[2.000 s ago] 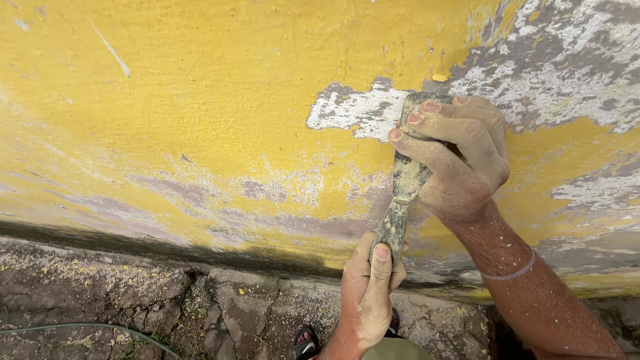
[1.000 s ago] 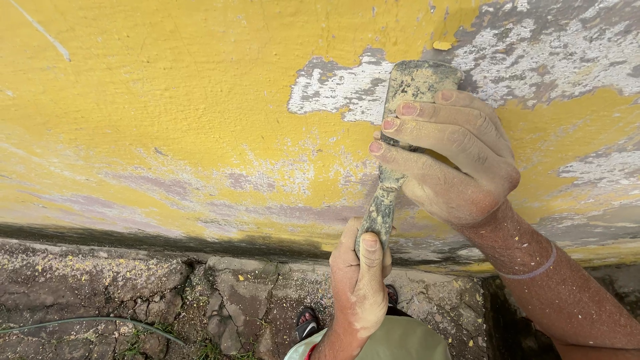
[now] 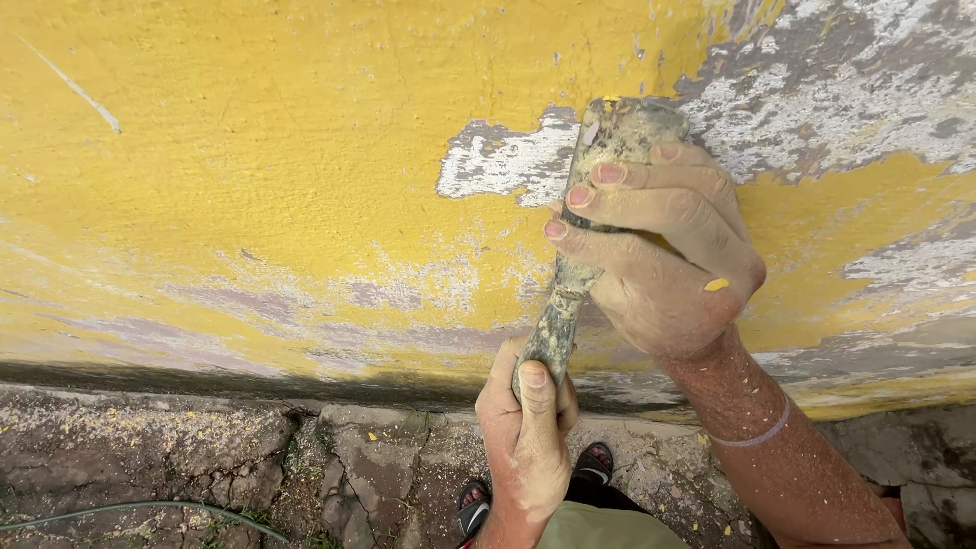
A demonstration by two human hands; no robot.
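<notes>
A paint-crusted scraper [image 3: 629, 126] lies with its broad blade against a yellow painted wall [image 3: 290, 152], its edge pointing up. My left hand [image 3: 530, 427] is closed around the handle at the bottom, thumb on top. Dusty fingers of my right hand [image 3: 671, 244] press on the blade, and a yellow paint flake rests on the back of that hand. Left of the blade is a bare white and grey patch [image 3: 507, 160]; a larger peeled area [image 3: 823, 99] spreads to the right.
Below the wall runs a cracked stone pavement [image 3: 374, 450] strewn with paint chips. A thin green hose [image 3: 152, 503] crosses it at the lower left. My sandalled feet [image 3: 474, 503] stand close to the wall's base.
Both hands stay on the scraper. Its blade has moved up beside the white patch since one second ago, and a yellow flake now shows on my right hand.
</notes>
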